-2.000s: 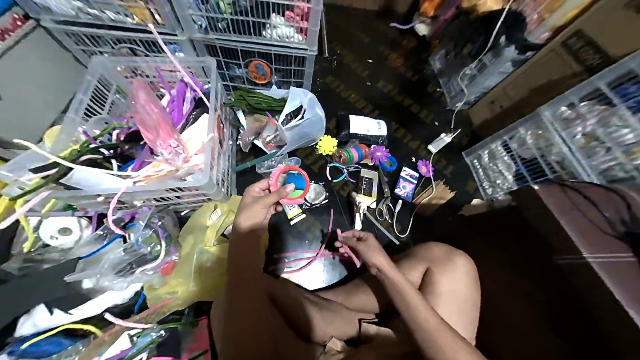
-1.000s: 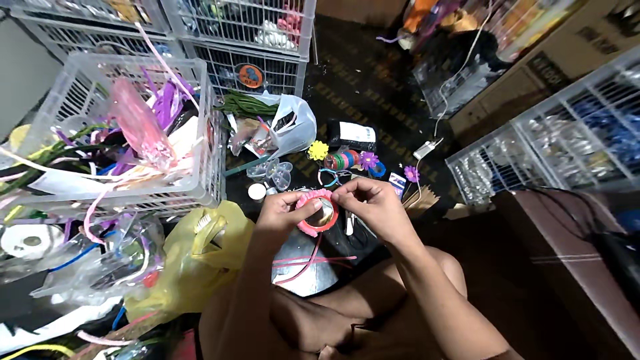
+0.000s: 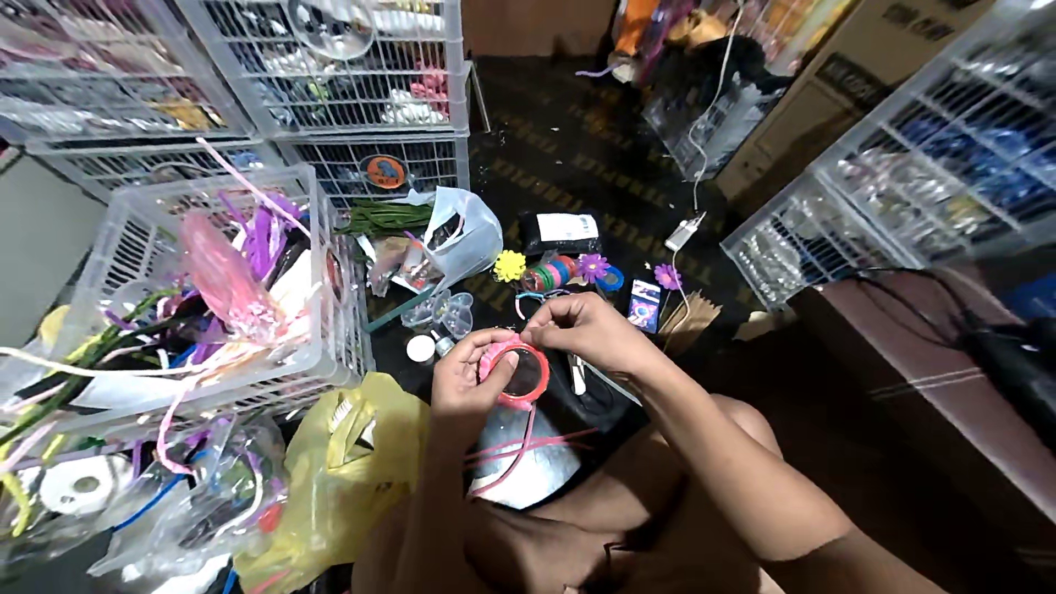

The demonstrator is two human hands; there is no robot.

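Observation:
A red ring point(image 3: 540, 381), partly wrapped in pink fuzzy stem, is held upright in my left hand point(image 3: 474, 375), the thumb across its opening. My right hand point(image 3: 582, 330) pinches at the ring's top edge, where the pink wrapping is; what lies between its fingertips is too small to tell. A pink stem point(image 3: 526, 445) hangs from the ring's lower edge. Below, more pink stems point(image 3: 569, 438) lie across a shiny grey surface point(image 3: 532, 474). Past my hands are rolls of coloured tape point(image 3: 549, 274), a yellow flower point(image 3: 510, 266) and purple flowers point(image 3: 591, 266).
A plastic crate point(image 3: 342, 330) full of pipe cleaners stands at left, with a yellow plastic bag point(image 3: 371, 445) beside it. Stacked crates point(image 3: 462, 99) rise behind. Near my right forearm are a phone point(image 3: 643, 306) and brown paper point(image 3: 693, 322). A white cable point(image 3: 697, 194) crosses the floor.
My right hand has come up from the pink stems to the ring, which my left hand keeps holding. The pink wrapping on the ring shows more plainly than two seconds ago.

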